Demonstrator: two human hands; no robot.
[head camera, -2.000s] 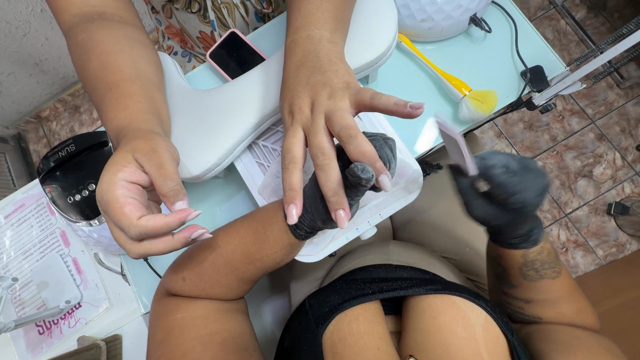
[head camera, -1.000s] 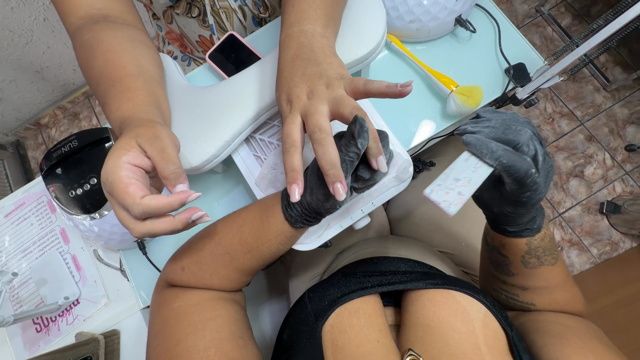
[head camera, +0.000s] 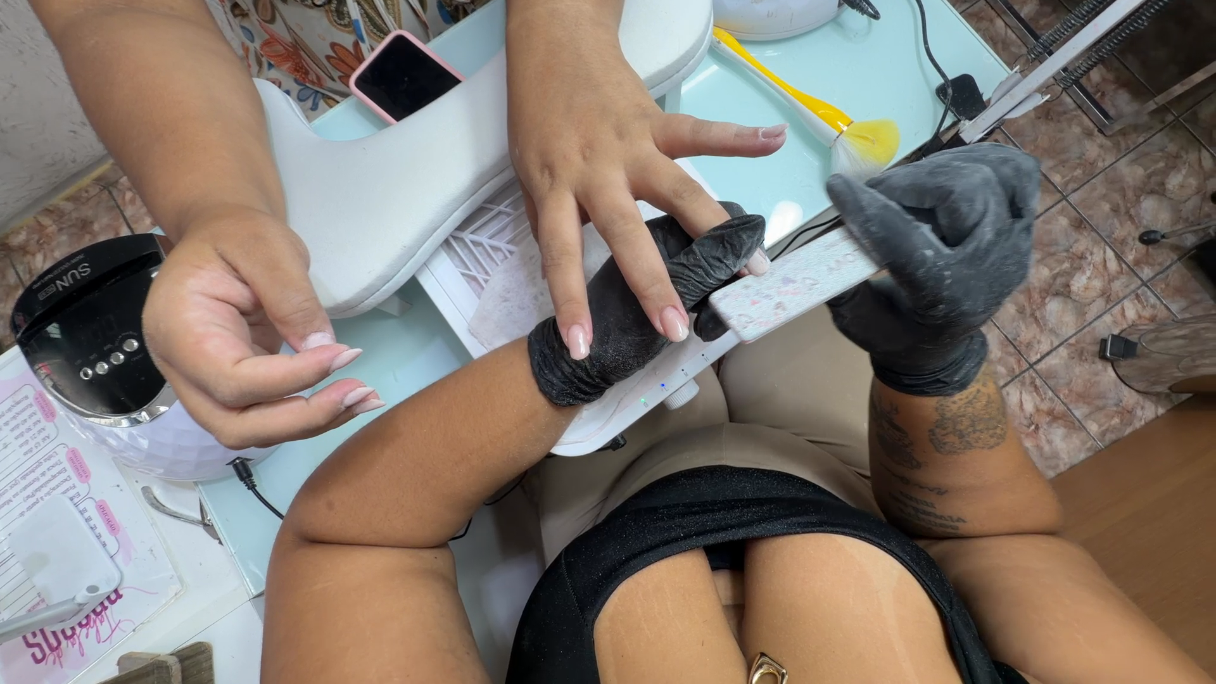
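Observation:
My left hand (head camera: 646, 304), in a black glove, holds a finger of the other person's hand (head camera: 608, 161), which lies spread over it, palm down. In my right hand (head camera: 940, 247), also gloved in black, is a pale speckled nail file (head camera: 798, 285); its far end is beside the held fingertip. Whether the file touches the nail cannot be told. The person's other hand (head camera: 247, 332) hangs half curled at the left. White dust shows on my gloves. Below my left hand is a white nail dust collector (head camera: 608, 427).
A white armrest (head camera: 389, 209) lies under the person's arm. Around it are a pink-edged phone (head camera: 404, 76), a yellow-handled brush (head camera: 817, 100), a black-and-white nail lamp (head camera: 95, 332) and a second white lamp (head camera: 774, 14). A metal lamp arm (head camera: 1054, 71) crosses the right corner.
My right hand has moved left with the file, which is now beside the held fingertip. One second ago the file was farther right, apart from it. The person's hands have hardly moved.

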